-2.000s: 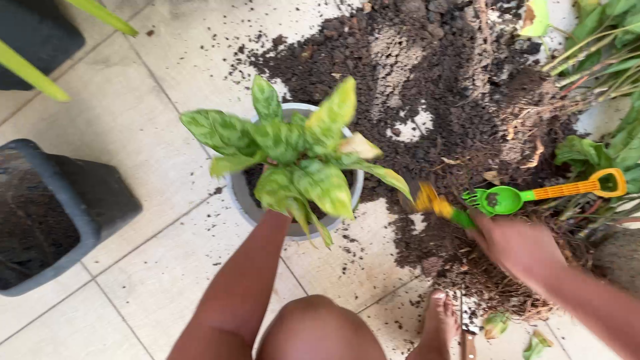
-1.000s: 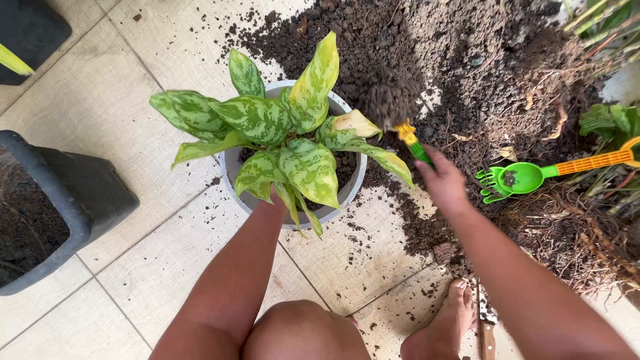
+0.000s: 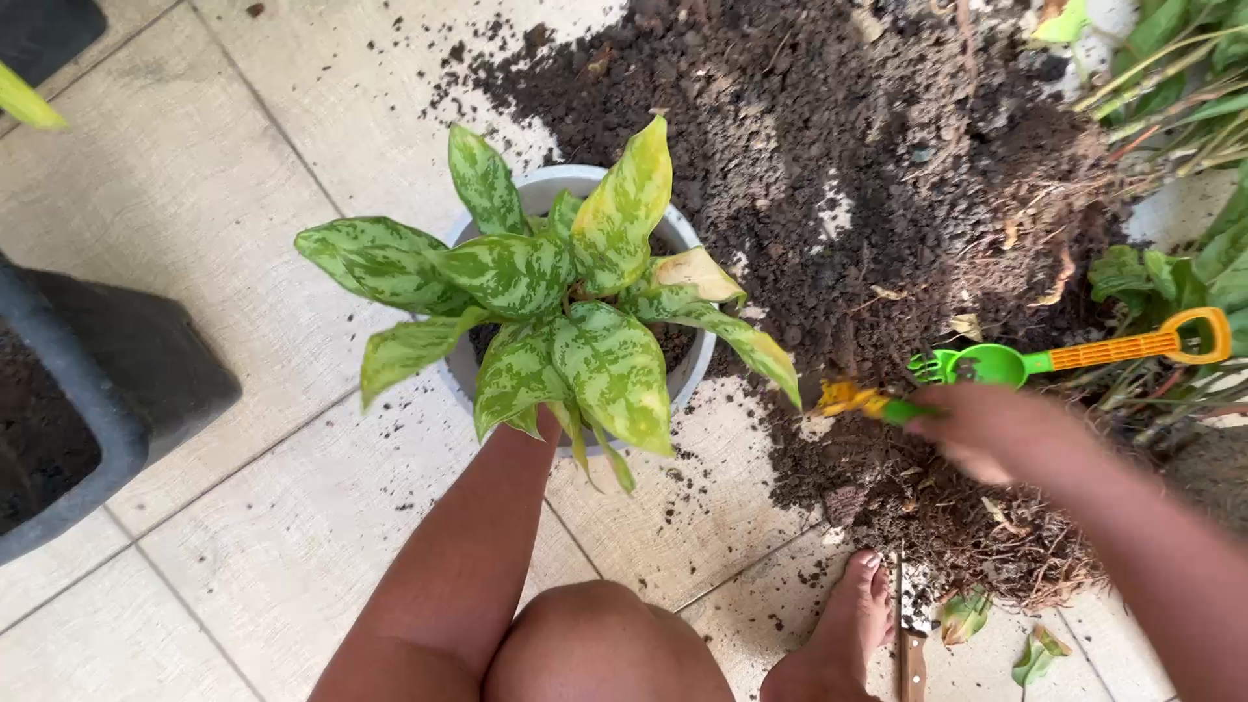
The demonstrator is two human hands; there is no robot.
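A variegated leafy plant [image 3: 565, 283] stands in a round light-grey pot [image 3: 694, 375] with soil inside. My left hand [image 3: 542, 425] reaches under its lower leaves at the pot's near side; the fingers are hidden by foliage, so its grip does not show. My right hand [image 3: 985, 429], somewhat blurred, is closed around the green handle of a small toy garden tool [image 3: 858, 400], whose yellow end is over the edge of the dark soil heap [image 3: 829, 195]. Just above that hand lies a green toy scoop with rake tines and an orange handle [image 3: 1004, 365], bearing a little soil.
A dark square planter [image 3: 127, 429] with soil stands at the left. Uprooted leafy plants [image 3: 1170, 283] lie at the right, with a root mass [image 3: 1014, 546] below. A wooden-handled knife [image 3: 913, 663] lies beside my bare foot [image 3: 840, 624] on the tiled floor [image 3: 234, 575].
One second ago the toy tool carried a mound of soil close to the pot; now my right hand has moved right with it and no mound shows. My left arm stays at the pot.
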